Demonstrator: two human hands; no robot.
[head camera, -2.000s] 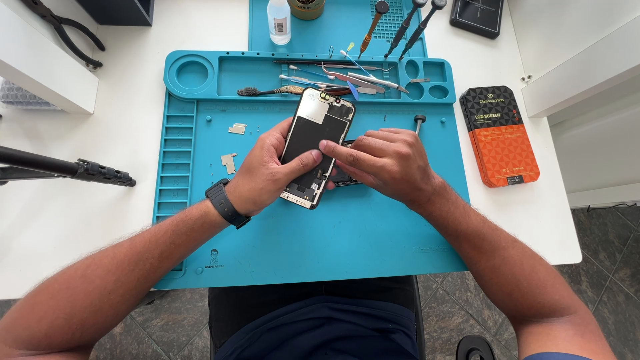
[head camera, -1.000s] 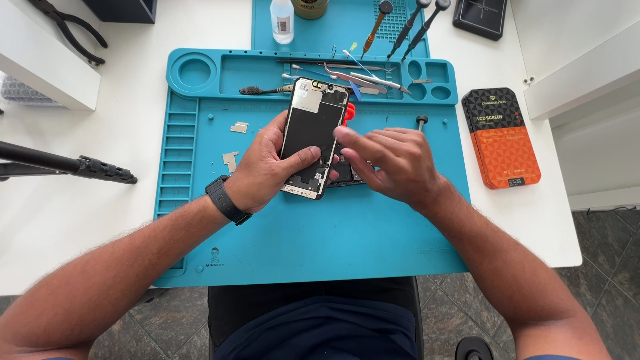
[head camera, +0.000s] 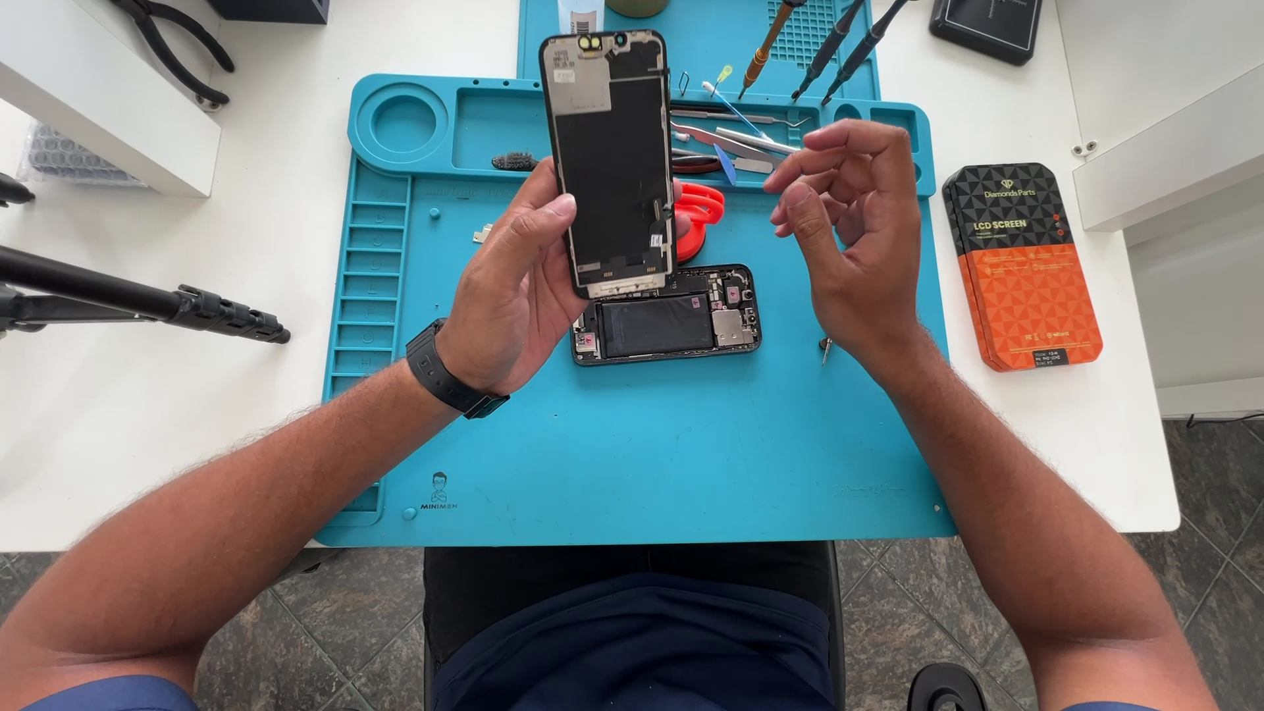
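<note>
My left hand (head camera: 518, 267) holds a phone display assembly (head camera: 614, 168) upright by its edges, its dark inner side with metal plates facing me. Below it an opened phone body (head camera: 667, 316) lies on the blue silicone repair mat (head camera: 632, 444), battery and circuitry showing; the display's lower end overlaps its corner in view. Behind the display is a red suction tool (head camera: 703, 212), partly hidden. My right hand (head camera: 854, 227) is raised to the right of the display, fingers curled loosely and apart, with nothing in it. A small screw-like piece (head camera: 826, 348) lies beside my right wrist.
Tweezers (head camera: 716, 138), a blue pick (head camera: 726, 165) and a brush (head camera: 514, 160) lie in the mat's tray. Several screwdrivers (head camera: 770, 49) stand behind. An orange and black screen box (head camera: 1027, 276) is at right, pliers (head camera: 178, 44) and a black tripod leg (head camera: 128, 296) at left.
My left hand has raised the display assembly up and away from the phone body, which now shows more fully. My right hand, earlier touching the display, has moved off to the right.
</note>
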